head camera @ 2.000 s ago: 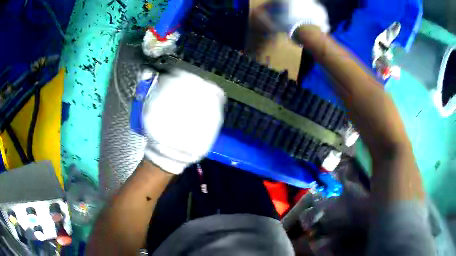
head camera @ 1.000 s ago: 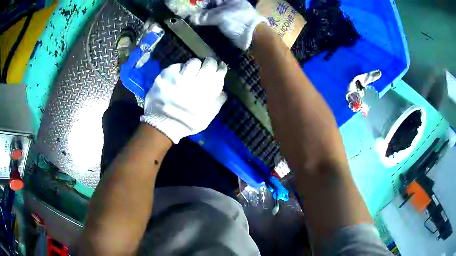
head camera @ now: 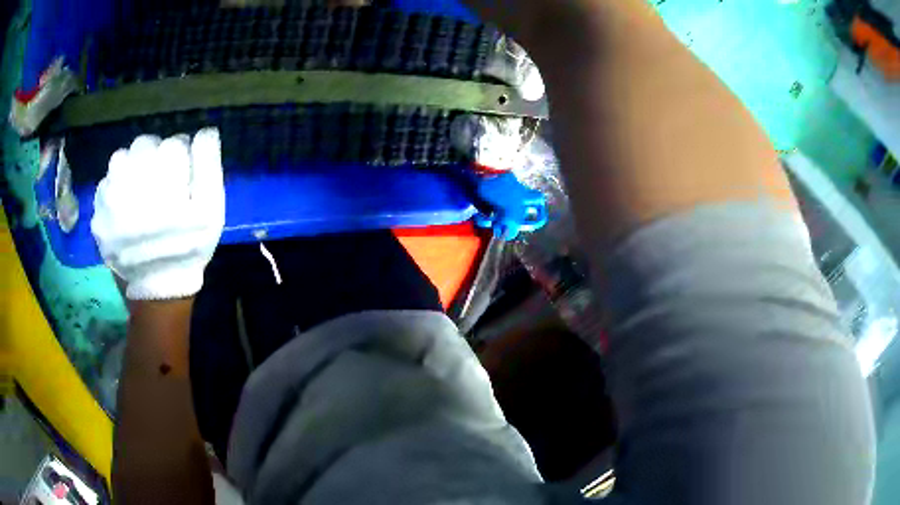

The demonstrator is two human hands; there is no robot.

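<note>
The long olive core bar [head camera: 296, 89] lies across the blue parts tub [head camera: 326, 202], with rows of black rubber parts [head camera: 385, 136] along both sides. My left hand [head camera: 163, 212], in a white knit glove, is at the near left side of the bar, over the tub rim. Its fingers are together at the near row of parts; whether they grip the bar is hidden. My right forearm reaches up past the bar's right end. My right hand is cut off by the top edge.
Rags are tied at the tub's left corner [head camera: 44, 99] and right end [head camera: 498, 143]. A blue clip-like piece [head camera: 513, 205] sits on the rim. An orange-red surface [head camera: 442, 258] shows below. Yellow guard [head camera: 49, 355] at left.
The view has turned and moved closer, so the bar now lies nearly level. My right hand has gone from the bar's left end to beyond the top edge. My left hand remains at the near side.
</note>
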